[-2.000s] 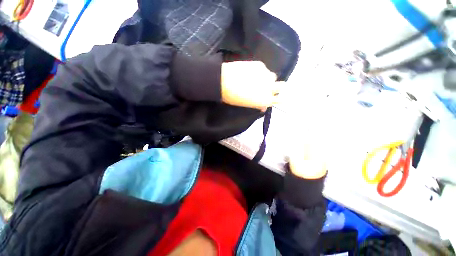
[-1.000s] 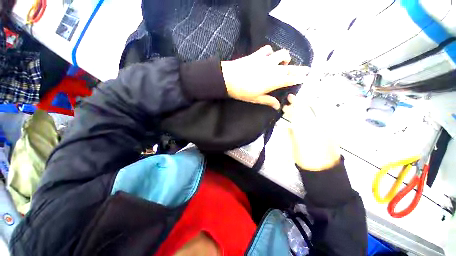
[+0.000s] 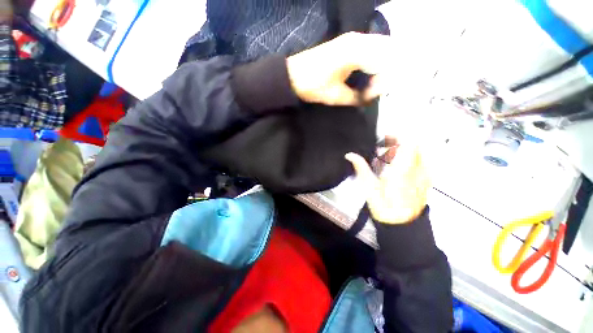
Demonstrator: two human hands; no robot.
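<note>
Plain black fabric [image 3: 292, 146] lies under my left forearm and reaches the table's front edge. Dark checked cloth [image 3: 279, 29] lies beyond it at the top. My left hand [image 3: 338, 68] holds the far edge of the black fabric, thumb and finger curled together. My right hand [image 3: 398, 185] is at the fabric's right edge, thumb and fingers around it; the grip is partly lost in glare. A thin black tape [image 3: 358, 221] hangs over the table front below the right hand.
The sewing machine's needle area [image 3: 484, 107] is right of the hands, with a round metal piece [image 3: 500, 146] beside it. Yellow-and-red-handled scissors [image 3: 538, 250] lie at right. Orange-handled scissors [image 3: 63, 13] lie upper left. Olive cloth [image 3: 45, 201] and plaid garments [image 3: 29, 91] are at far left.
My left hand has moved up and away from my right hand, its fingers now curled. My right hand has turned, lower on the fabric's edge. The checked cloth has shifted upward and is more creased.
</note>
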